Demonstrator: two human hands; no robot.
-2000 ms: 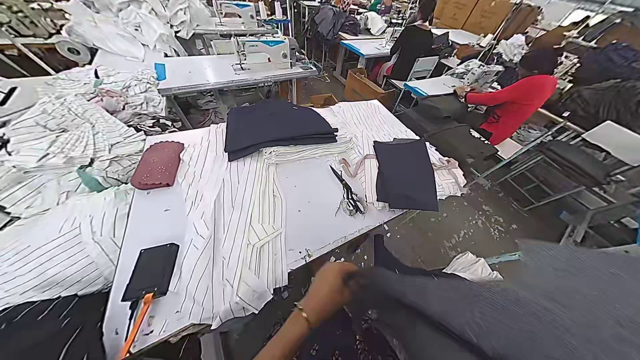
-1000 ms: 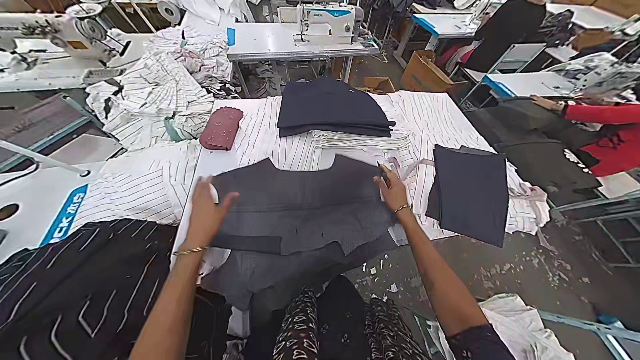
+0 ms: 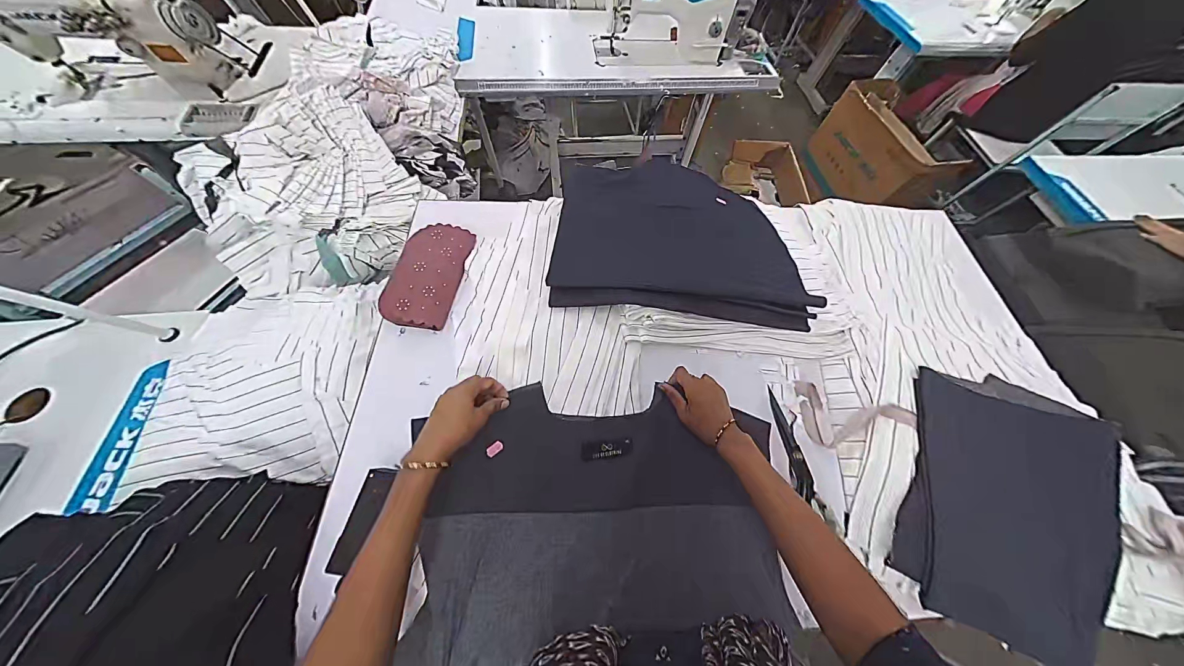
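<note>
A dark grey garment piece [image 3: 601,546] with a cut neckline, a sewn label [image 3: 606,450] and a small pink sticker [image 3: 495,449] lies spread over the near edge of the white table [image 3: 407,365]. My left hand [image 3: 470,412] pinches its left shoulder corner, beside the neckline. At the right side of the neckline, my right hand [image 3: 694,402] pinches the other shoulder corner. Folded dark fabric [image 3: 675,245] rests on striped white cloth beyond the hands. Scissors [image 3: 794,453] lie right of my right forearm, partly hidden.
A maroon scalloped case [image 3: 428,277] is at the table's back left. Dark panels [image 3: 1017,509] lie on the right. Striped black cloth [image 3: 157,573] is at lower left, a sewing machine [image 3: 675,28] beyond the table, cardboard boxes [image 3: 879,148] behind. Another person's hand [image 3: 1161,236] shows at far right.
The dark garment piece, spread wide between both hands a second ago, now hangs nearer me with its neckline and label showing. My hands have moved closer together.
</note>
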